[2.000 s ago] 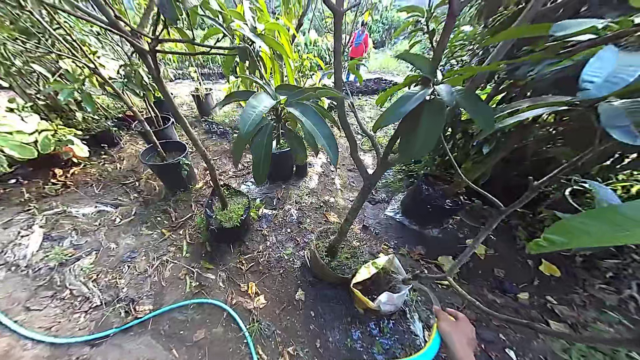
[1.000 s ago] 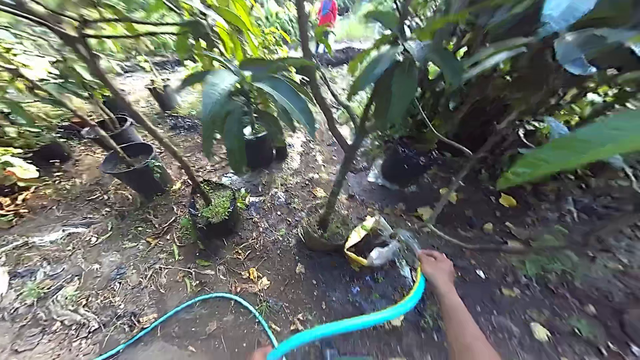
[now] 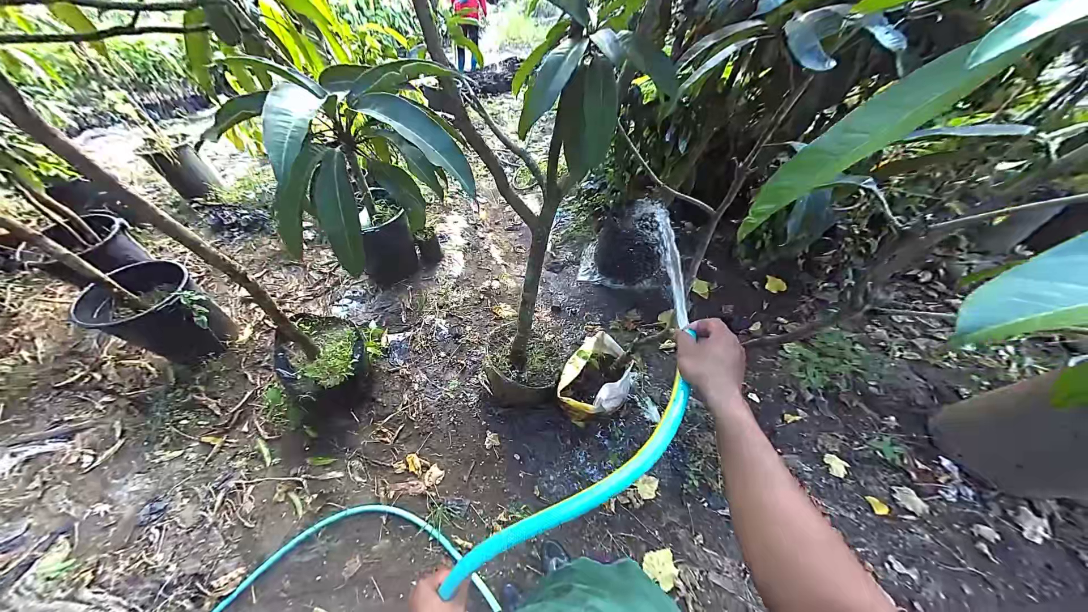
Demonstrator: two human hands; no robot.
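Observation:
Near the open end of a turquoise garden hose point(image 3: 586, 501) with a yellow stripe, my right hand point(image 3: 712, 361) is closed around it. Water point(image 3: 671, 255) streams from that end up and away onto a dark plant bag point(image 3: 627, 246) beneath the foliage. At the bottom edge, my left hand point(image 3: 438, 591) grips a lower part of the same hose, partly cut off by the frame. Left of my right hand sits a white and yellow sack point(image 3: 597, 378) of soil, beside a potted young tree point(image 3: 531, 297).
Black plastic pots point(image 3: 161, 310) with plants stand at the left, and a pot with weeds point(image 3: 327, 361) nearer the middle. Branches and long leaves point(image 3: 884, 127) reach in from the right, above a large grey-brown container point(image 3: 1020, 433). A person in red point(image 3: 469, 10) is far off.
My right hand has moved forward with the hose end. The water now lands on the dark bag farther back; one second ago it fell by the white and yellow sack.

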